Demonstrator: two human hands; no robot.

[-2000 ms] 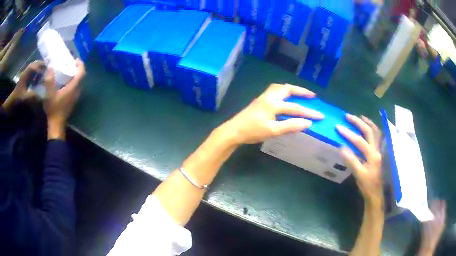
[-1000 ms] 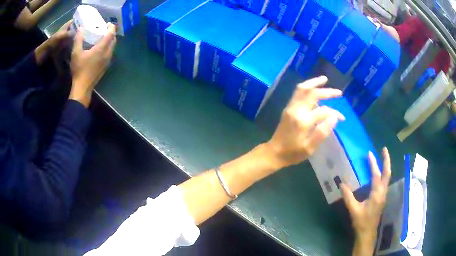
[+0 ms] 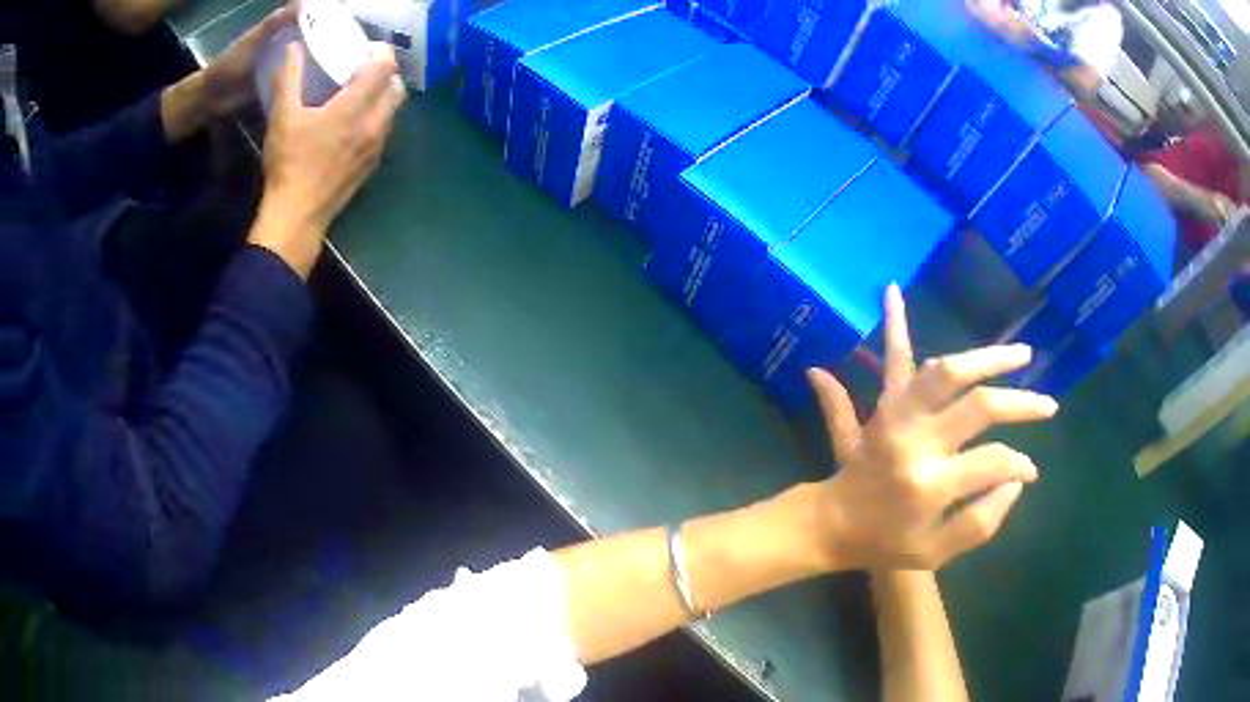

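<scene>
A closed blue carton [image 3: 866, 247] stands at the near right end of a tight row of closed blue cartons [image 3: 706, 96] on the green table. My left hand [image 3: 925, 466] is in front of that end carton, fingers spread, holding nothing. My right wrist [image 3: 908, 597] shows below my left hand; the right hand itself is mostly hidden behind the left one, so its grip cannot be told. An open carton [image 3: 1104, 638] with raised white and blue flaps is at the lower right, partly cut off by the frame edge.
More closed blue cartons [image 3: 1008, 151] stand stacked behind the row. A pale upright divider [image 3: 1199, 391] is at the right. At the left, a neighbour's hands [image 3: 322, 144] hold a white object [image 3: 333, 44] beside another carton [image 3: 411, 34]. The table's curved edge [image 3: 500, 422] runs diagonally.
The carton that was between my hands now stands against the end of the row. My left hand has come off it, and my right hand has moved left behind my left. The view has shifted right.
</scene>
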